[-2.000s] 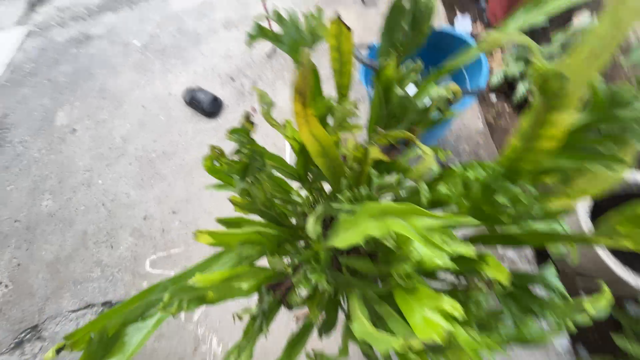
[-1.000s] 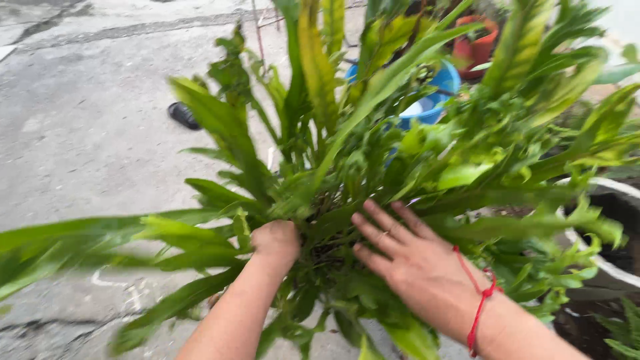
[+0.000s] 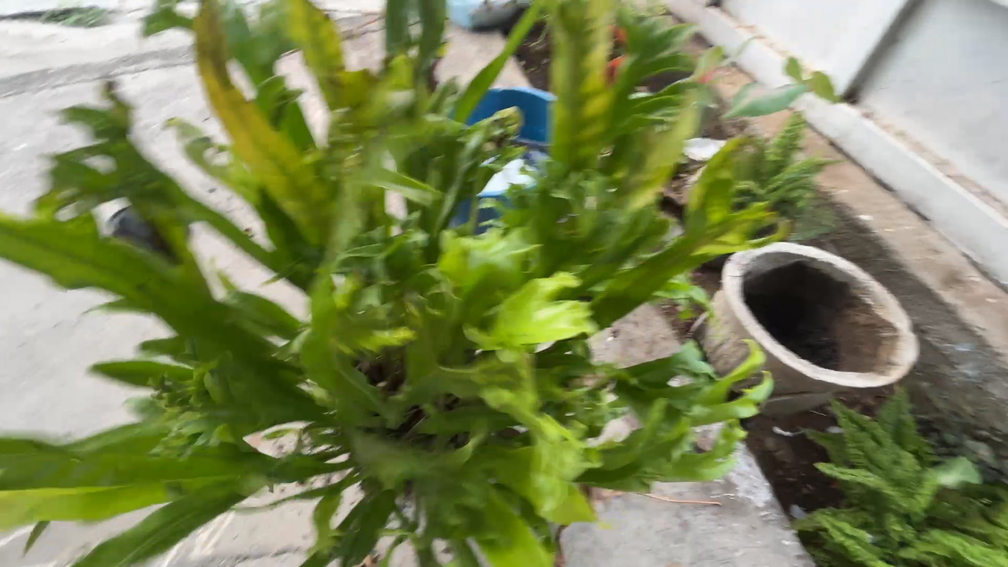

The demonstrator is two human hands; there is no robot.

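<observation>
A large leafy green fern-like plant point(image 3: 441, 339) with long, ruffled fronds fills the left and middle of the view. A few of its fronds are yellowed, one of them point(image 3: 252, 150) at the upper left. Its base is hidden under the foliage. Neither my left hand nor my right hand shows; whether the leaves cover them or they are outside the view, I cannot tell. To the right of the plant stands a round concrete pot point(image 3: 732, 315), with dark soil or shadow inside.
Behind the fronds is a blue bucket point(image 3: 516, 106) with something pale in it. A dark object point(image 3: 134, 228) lies on the concrete pavement point(image 3: 47, 331) at left. Small ferns point(image 3: 890, 480) grow in the soil at lower right. A white wall point(image 3: 945, 87) runs along the upper right.
Both my hands, seen among the leaves a second ago, are no longer visible. The view has shifted to the right, showing more of the concrete pot and the wall.
</observation>
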